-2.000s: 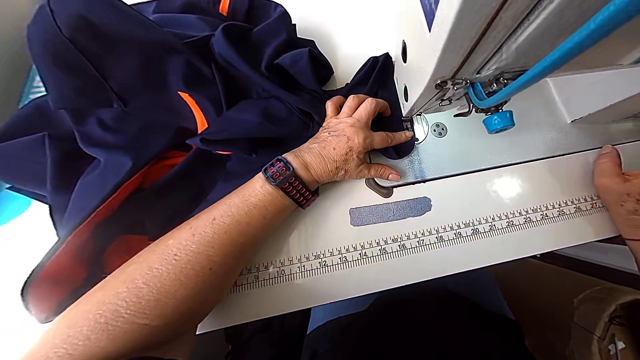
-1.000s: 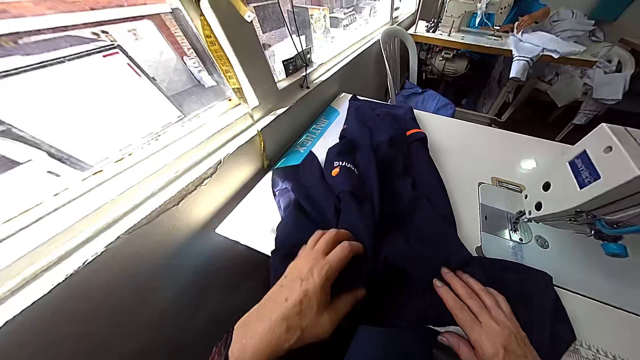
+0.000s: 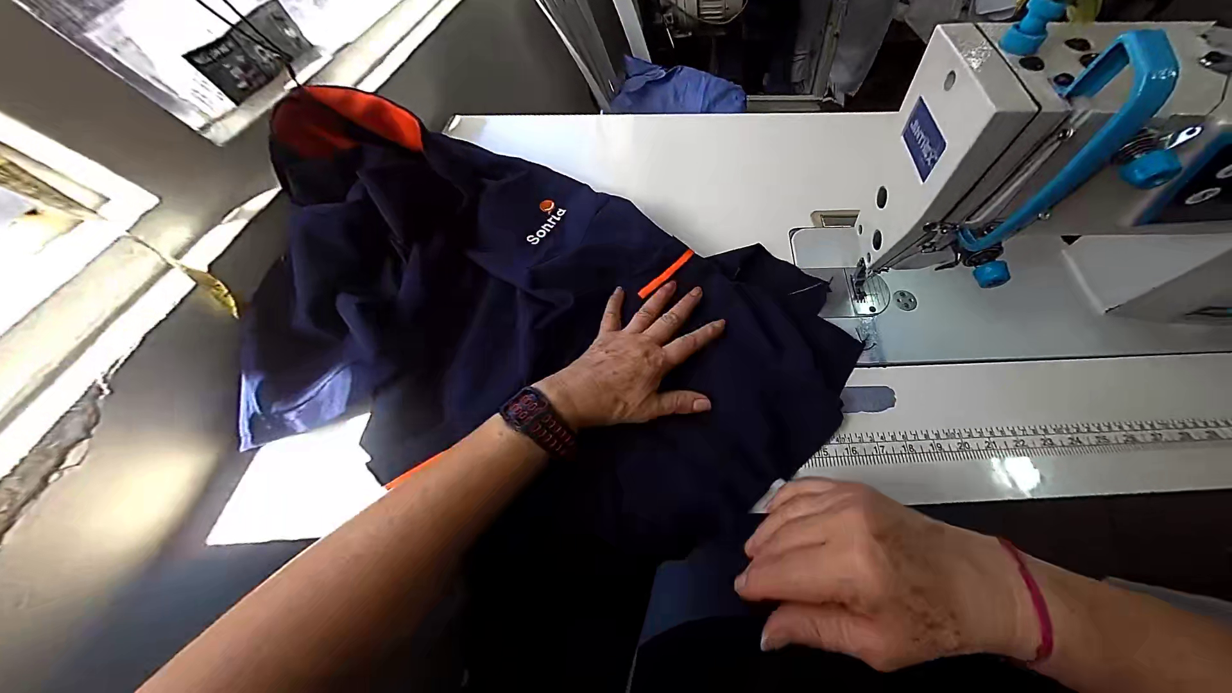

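Observation:
A navy blue garment (image 3: 539, 318) with orange trim, a red-lined part and an embroidered mark lies across the white sewing table. My left hand (image 3: 640, 361), with a watch on its wrist, rests flat on it with the fingers spread, just below a short orange strip. At the table's front edge my right hand (image 3: 857, 568) has its fingers bent beside the garment's lower edge; whether it pinches the cloth is hard to tell. To the right stands a white industrial sewing machine (image 3: 972, 125). Its presser foot (image 3: 859, 279) is just beyond the garment's right edge, with no cloth visible under it.
A printed ruler strip (image 3: 1020, 441) runs along the table's front. The machine's blue guard (image 3: 1126, 106) rises at upper right. Behind the table lies blue cloth (image 3: 679, 89). A window ledge and wall are on the left, with a yellow tape measure (image 3: 207, 284) hanging there.
The garment's embroidered part and orange strip now lie turned toward the machine. My left hand has come to rest spread near the strip, and my right hand is off the garment's top. The view has shifted.

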